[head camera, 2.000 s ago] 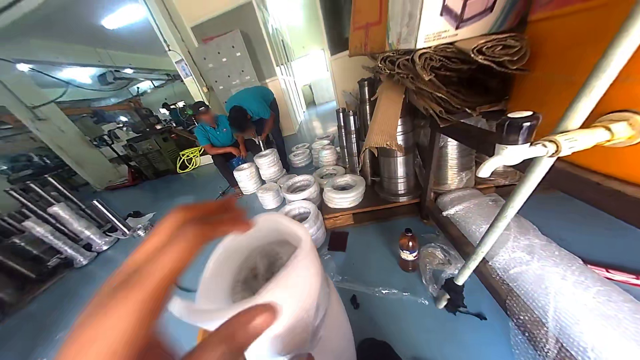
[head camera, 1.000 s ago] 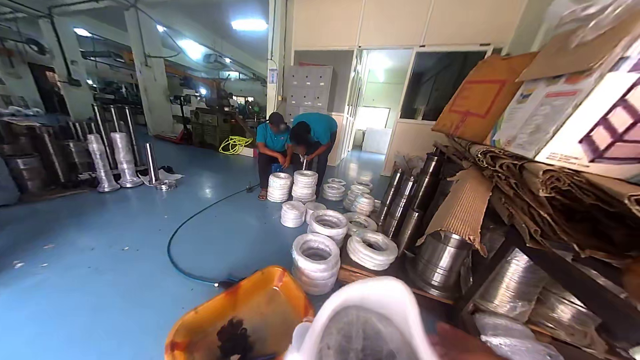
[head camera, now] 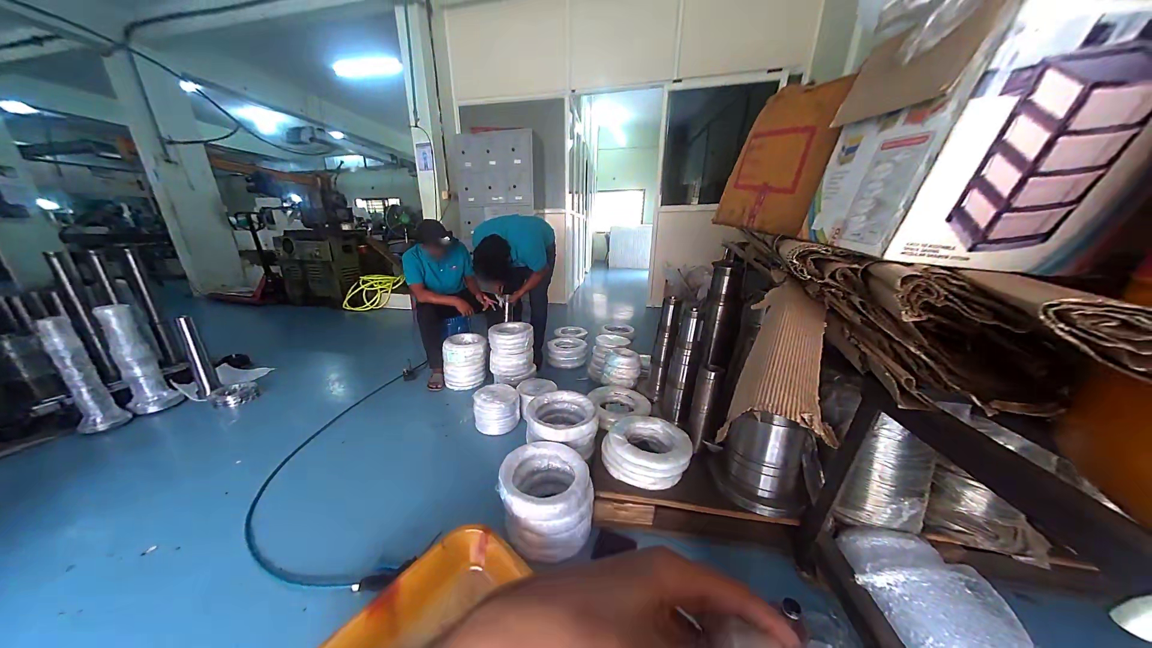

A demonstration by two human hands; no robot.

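Observation:
My left hand (head camera: 621, 598) is at the bottom edge of the head view, its fingers curved to the right beside a pale, partly visible thing. It is too cut off to tell whether the hand grips it. My right hand is out of view. An orange plastic tray (head camera: 481, 553) lies just left of my hand. Beyond it stands a stack of film-wrapped rings (head camera: 544, 504), with another wrapped stack (head camera: 648, 454) to its right. A dark bottle cap (head camera: 790, 608) shows just right of my fingers.
Two people in teal shirts (head camera: 441, 270) bend over several wrapped ring stacks ahead. A dark hose (head camera: 256, 490) curves across the blue floor at left. At right, a metal rack (head camera: 832, 477) holds wrapped parts and folded cardboard (head camera: 918, 288). Metal cylinders (head camera: 193, 355) stand at far left.
The white roll-like thing near my hands in the earlier frames is no longer plainly visible. My left hand now reaches in from the bottom edge. The view turned left after the first frame.

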